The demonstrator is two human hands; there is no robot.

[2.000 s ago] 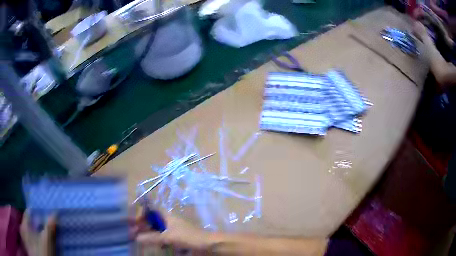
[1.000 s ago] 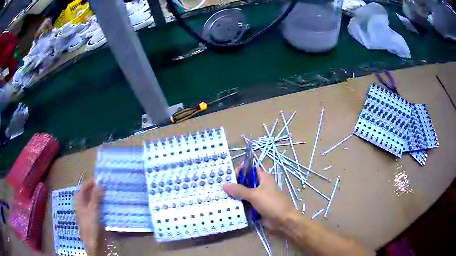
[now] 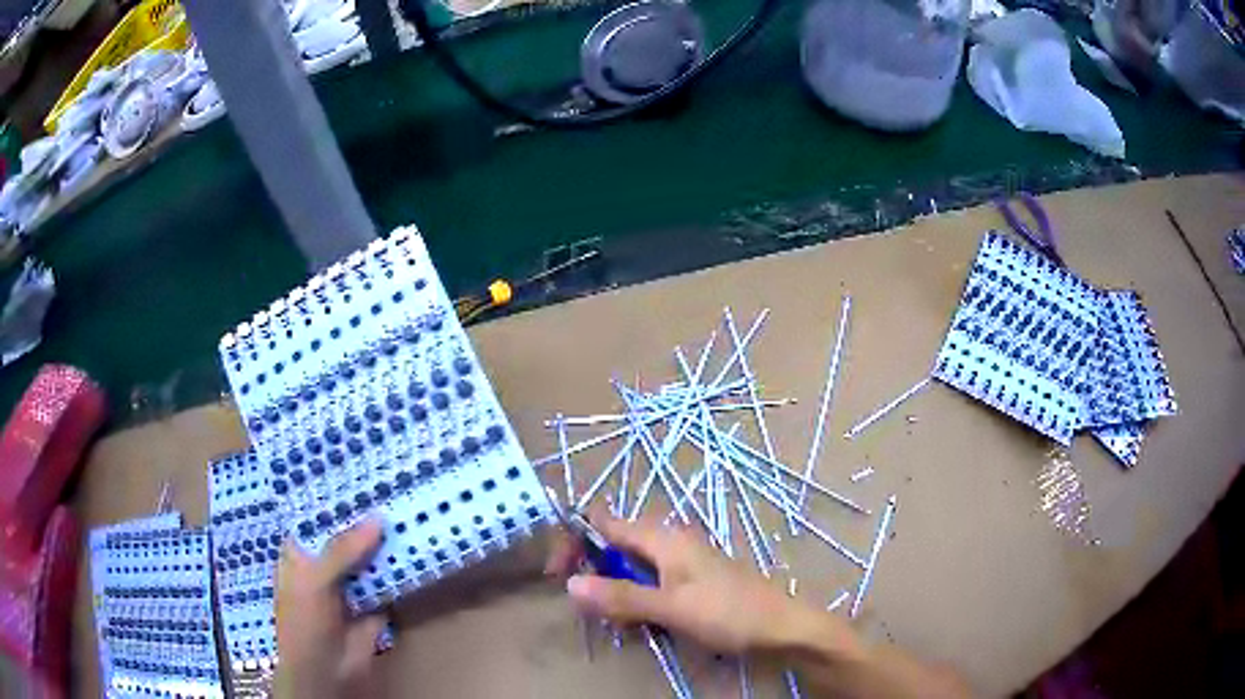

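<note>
My left hand (image 3: 328,608) holds a white-blue PCB panel (image 3: 376,410) by its lower left part, tilted and raised above the bench. The panel shows rows of dark round components. My right hand (image 3: 683,587) holds blue-handled diagonal cutters (image 3: 617,563), their jaws at the panel's lower right corner. Whether the jaws touch the panel is hard to tell. Thin pale edge strips (image 3: 710,437) lie criss-cross in a pile right of the panel. More panels (image 3: 153,601) lie flat at the left, partly behind my left hand.
Finished panels (image 3: 1024,335) lie fanned at the right, with purple-handled pliers (image 3: 1029,225) behind them. A yellow-black screwdriver (image 3: 500,292) lies near the grey post (image 3: 294,137). Pink-wrapped bundles (image 3: 41,478) lie far left. A green belt (image 3: 655,178) carries plastic bags.
The two panels held side by side have separated; one is now raised and tilted in my left hand, another lies at the left. The cutters have moved left to the panel's corner.
</note>
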